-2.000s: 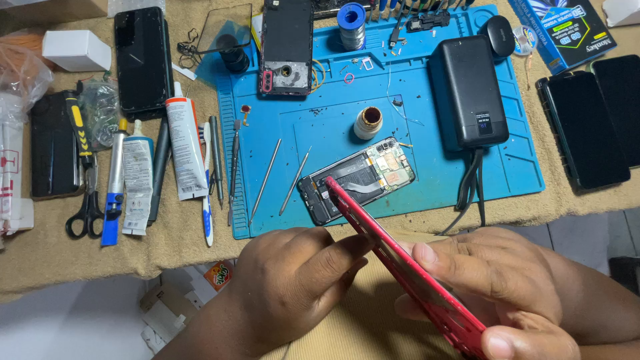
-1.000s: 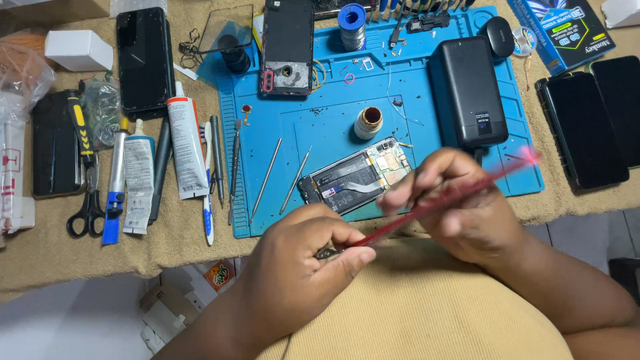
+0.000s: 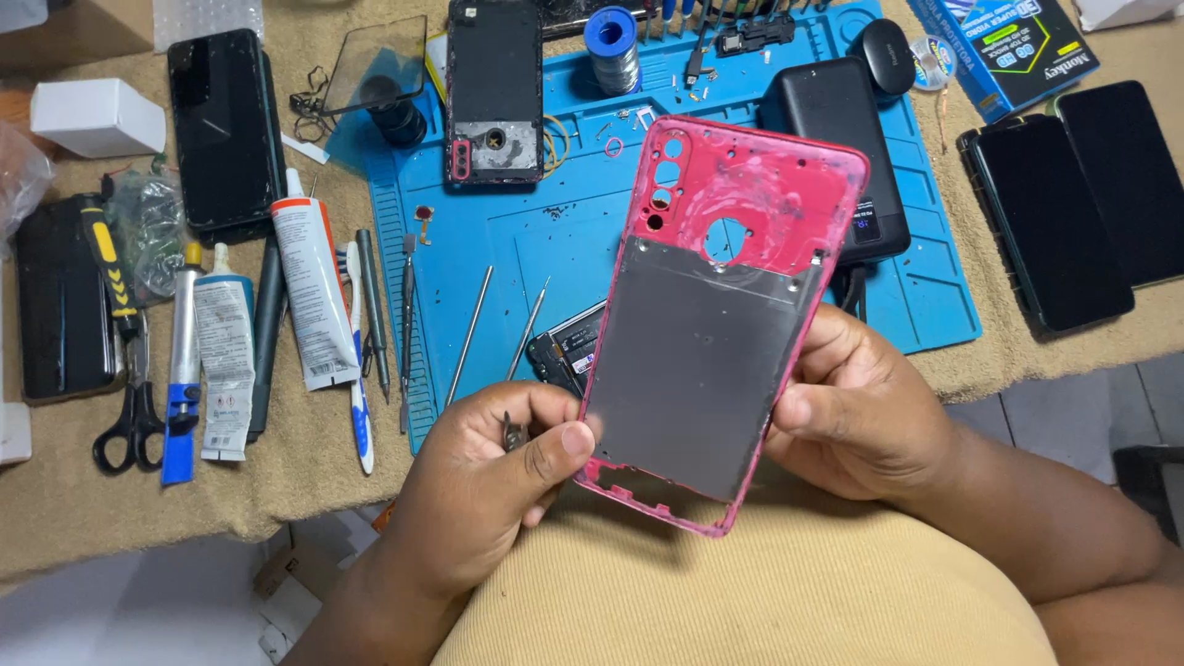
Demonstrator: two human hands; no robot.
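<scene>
A red smartphone back cover (image 3: 698,370), its inner side facing me, is held up between both hands. It has a row of camera holes, a larger round hole and a dark grey sheet. My left hand (image 3: 509,462) pinches its lower left edge and also has a small metal tool (image 3: 514,431), partly hidden, between its fingers. My right hand (image 3: 856,412) grips the right edge, thumb on the inner side. Behind the cover, an opened phone (image 3: 569,347) lies mostly hidden on the blue repair mat (image 3: 573,231). Two thin metal tools (image 3: 470,333) lie left of it.
A solder spool (image 3: 612,51), a dark phone part (image 3: 495,92) and a black power bank (image 3: 832,111) stand or lie around the mat. Scissors (image 3: 129,435), a desoldering pump (image 3: 182,370), glue tubes (image 3: 314,296) and a toothbrush (image 3: 359,370) lie left. Phones (image 3: 1045,222) lie right.
The red cover, seen nearly edge-on before, now shows its inner face and hides most of the opened phone. My right hand has moved down along the cover's edge.
</scene>
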